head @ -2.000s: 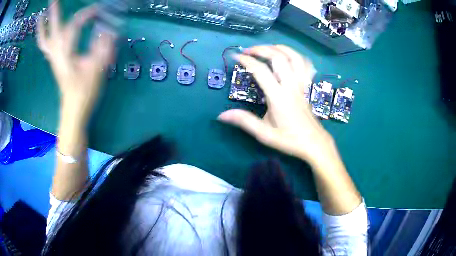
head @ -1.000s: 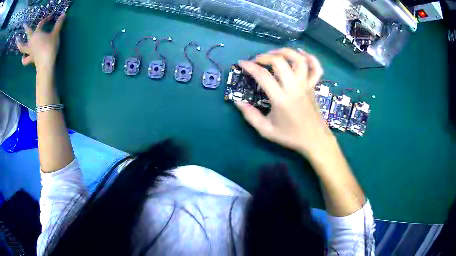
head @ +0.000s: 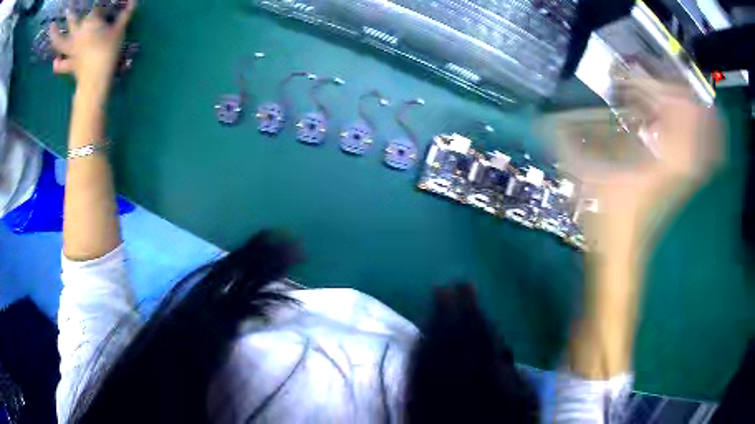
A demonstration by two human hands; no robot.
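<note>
Several grey-purple square parts (head: pixel 356 139) lie in a spaced row on the green mat, each with a thin lead and tiny white plug. To their right, circuit boards (head: pixel 493 175) lie side by side in a slanting row. My left hand (head: pixel 89 43) is at the far left over a group of small boards (head: pixel 51 37), fingers spread; whether it grips one is hidden. My right hand (head: pixel 641 137) is strongly blurred beyond the right end of the board row, near the pale feeder; whether it holds anything cannot be told.
Stacked clear ribbed trays (head: pixel 464 45) lie along the back. A pale box with clear film (head: pixel 608 62) stands at the back right, partly behind my right hand. A white box with a red switch (head: pixel 718 77) is at the far right. Blue surfaces show below the mat (head: pixel 331 224).
My right hand has left the boards and moved right, uncovering them in one tight row. My left hand, which crossed to the far-left boards earlier, stays there. The whole view has shifted.
</note>
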